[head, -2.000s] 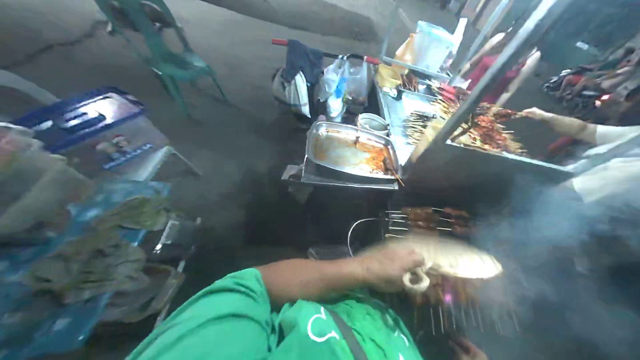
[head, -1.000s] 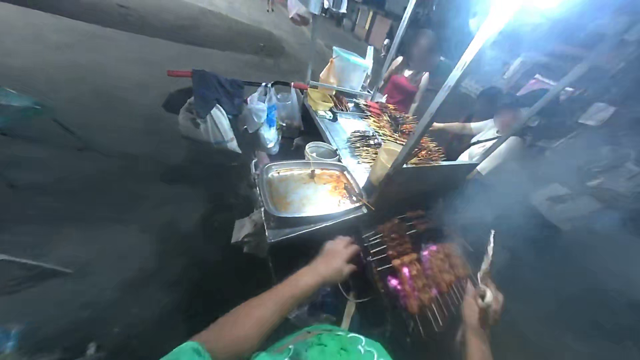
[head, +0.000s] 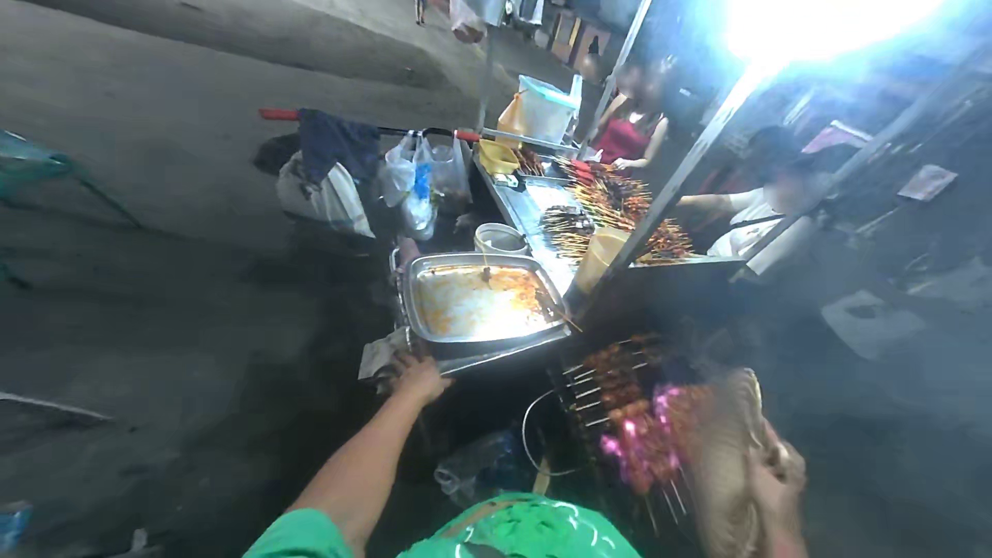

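My right hand (head: 775, 473) grips a woven hand fan (head: 725, 465), blurred, over the right side of a smoky grill. Skewered meat (head: 620, 380) lies on the grill in rows, with pink glowing spots among the pieces. My left hand (head: 418, 380) is at the near left corner of the cart's side shelf, by a crumpled pale cloth (head: 381, 354); its fingertips are partly hidden, so whether it holds anything is unclear. Just beyond that hand, a metal tray (head: 465, 302) smeared with reddish sauce holds a few skewers at its right end.
Behind the tray are a round tub (head: 500, 239), a beige pitcher (head: 601, 256) and piled skewers (head: 612, 194). Plastic bags (head: 422, 182) hang from the cart handle. A metal post (head: 690, 170) rises near the grill. Two people are across the cart. A wire loop (head: 527, 434) is beside the grill.
My left hand has moved from the grill's left edge to the shelf corner by the tray. The fan, seen edge-on a second ago, now shows its broad side over the skewers.
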